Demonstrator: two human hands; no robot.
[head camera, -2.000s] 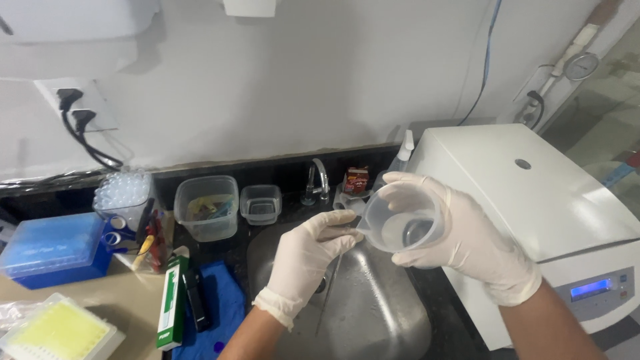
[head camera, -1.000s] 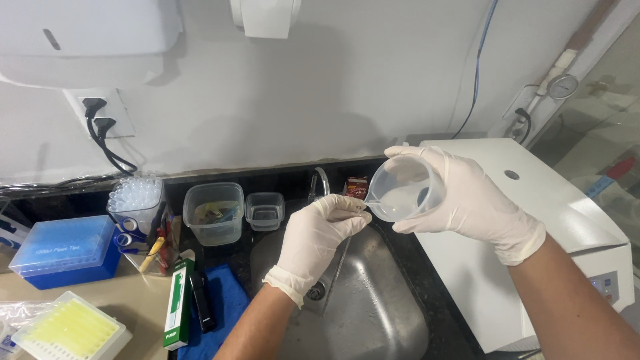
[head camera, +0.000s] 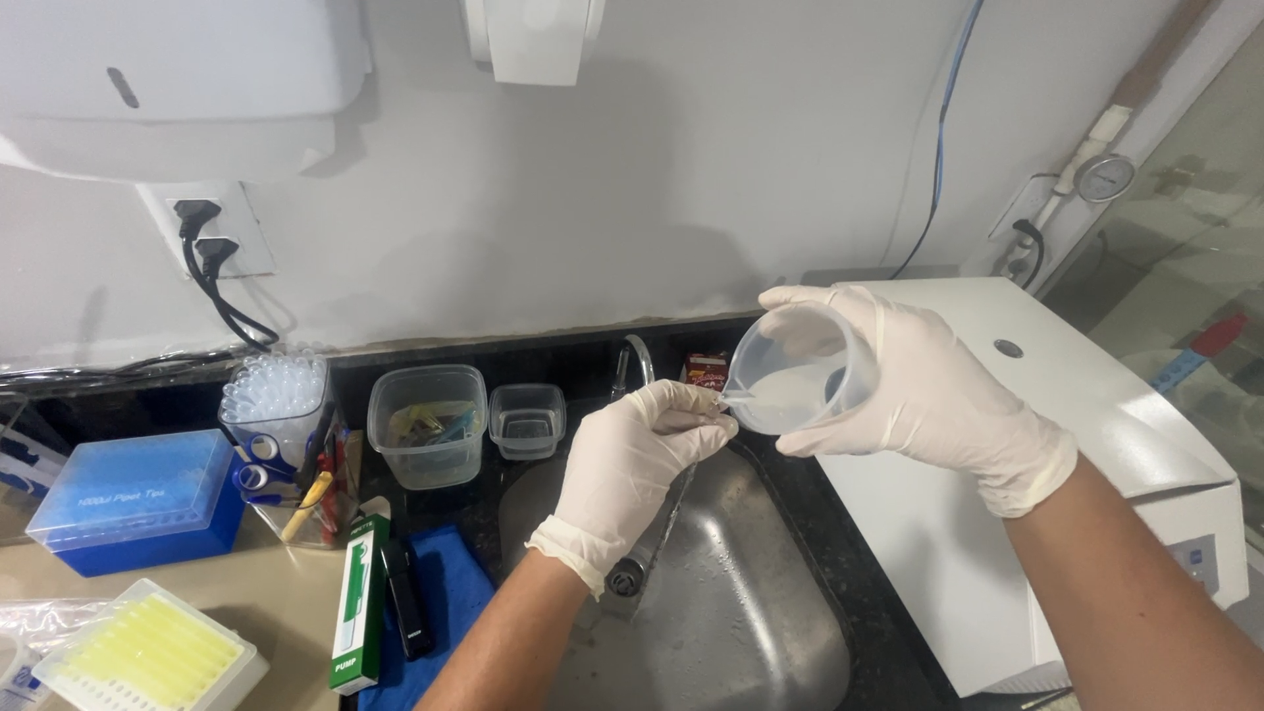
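Note:
My right hand, in a pale latex glove, grips a translucent plastic beaker tilted toward the left above the sink. Whitish liquid lies inside it near the spout. My left hand, gloved as well, has its fingertips pinched together at the spout; whether they hold something small is hard to tell. A thin stream of liquid falls below these fingers into the stainless steel sink, near the drain. The chrome faucet stands behind my left hand.
A white benchtop machine stands right of the sink. Left are two plastic tubs, a pen holder with scissors, a blue pipette tip box, a yellow tip rack, a green pump box and a blue cloth.
The beaker is tilted further toward the left than two seconds ago, with my right hand still around it. My left hand stays at its spout. The view has shifted somewhat.

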